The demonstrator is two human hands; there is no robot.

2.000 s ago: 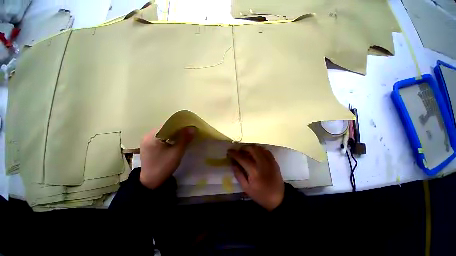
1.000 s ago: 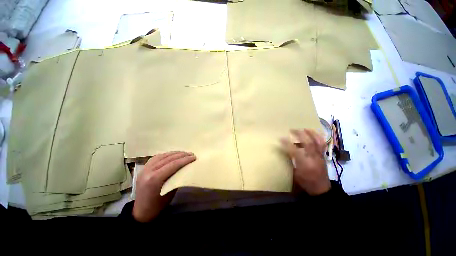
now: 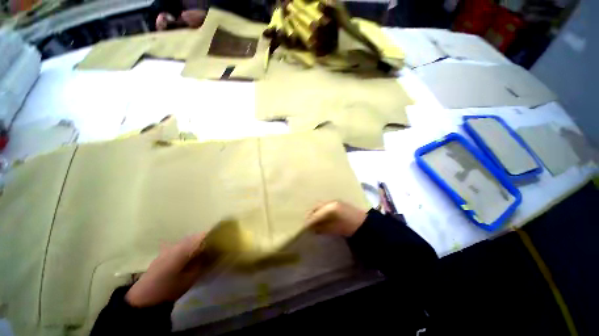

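Observation:
A large yellow-tan garment panel [image 3: 203,177] with a dark seam line lies in front of me. Its near edge is lifted and blurred. My left hand [image 3: 172,269] grips this edge on the left. My right hand [image 3: 333,218] grips the edge on the right. Below the raised edge, part of the pale positioning board [image 3: 230,298] with small yellow tape bits shows at the table's near edge. More tan panel layers [image 3: 98,289] lie to the left of my left hand.
Two blue-rimmed trays [image 3: 514,197] lie at the right; the nearer holds small grey bits. A tape roll [image 3: 371,193] and thin dark tools [image 3: 386,199] lie right of the panel. Yellow and brown bundled panels [image 3: 312,29] lie at the far side. Another person's hands [image 3: 180,18] show beyond the table.
The view has tilted up and turned right, showing the far side of the table. The panel's near edge, flat over the board a second ago, is lifted again, and my right hand now grips it.

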